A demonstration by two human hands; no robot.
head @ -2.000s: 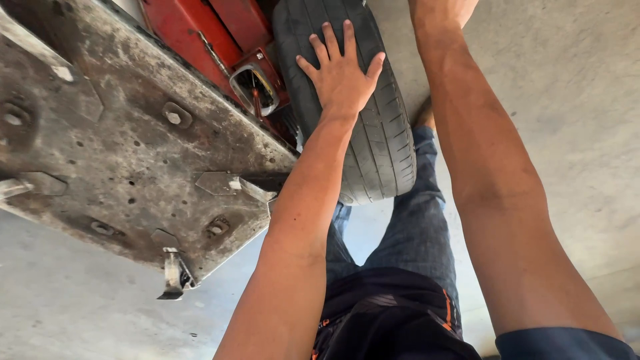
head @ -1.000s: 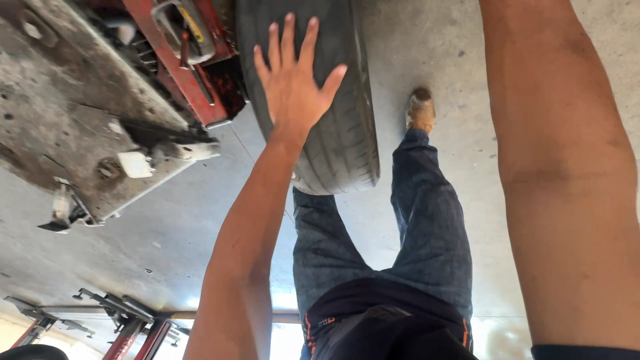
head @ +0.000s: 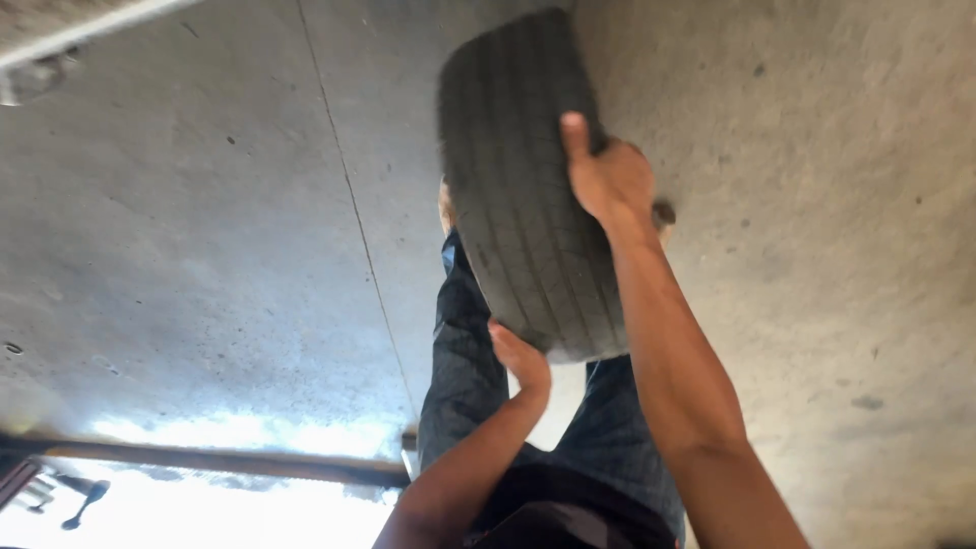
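A black rubber tire (head: 526,191) stands on its tread, tilted a little, in front of my legs. My right hand (head: 612,171) grips its right edge, thumb over the tread and fingers hidden behind the sidewall. My left hand (head: 522,358) is at the tire's near lower left end, with its fingers partly hidden by the tire. Both forearms reach forward from the bottom of the view, over my jeans (head: 465,351).
Concrete floor (head: 229,229) with a thin joint line runs around the tire. A metal plate edge (head: 91,27) shows at the top left. At the lower left are a dark floor-edge strip (head: 229,460) and bright light. My shoe (head: 663,212) is right of the tire.
My left hand has gone from flat on top of the tread to the tire's near end. My right hand has come onto the tire's right edge. The red equipment has left the view, which has shifted.
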